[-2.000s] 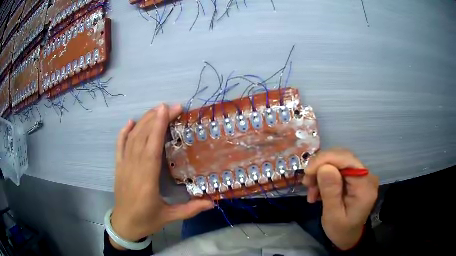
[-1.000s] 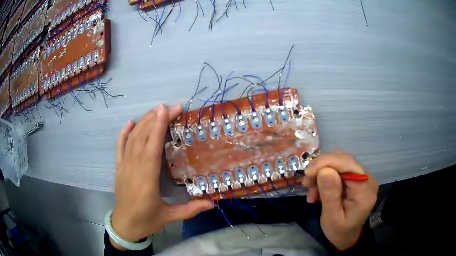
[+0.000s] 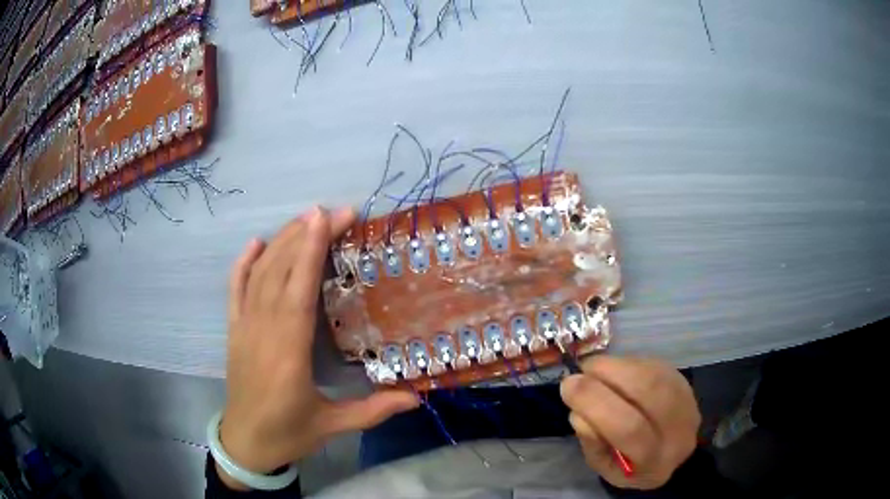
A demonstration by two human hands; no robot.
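Note:
A reddish-brown fixture plate (image 3: 468, 287) with pale residue lies slightly tilted in front of me. Two rows of silver-grey oval parts (image 3: 470, 241) run along its long edges, with thin blue and dark lead wires (image 3: 429, 166) sticking out past both edges. My left hand (image 3: 293, 331) holds the plate's left end, fingertips at its upper left corner and thumb along its lower left edge. My right hand (image 3: 629, 414) grips a red-handled pointed tool (image 3: 624, 461); its dark tip is at the lower row near the right end. The palm side hides part of the tool.
Columns of similar plates (image 3: 146, 112) with wires stand at the upper left. Part of another plate (image 3: 317, 8) shows at the top edge. A clear plastic box (image 3: 34, 302) and a short metal cylinder (image 3: 71, 255) are at the left table edge. A stray wire (image 3: 707, 26) lies upper right.
My right hand has moved down and left, and the tool has turned so that its red end points down toward me. My left hand and the plate have hardly moved.

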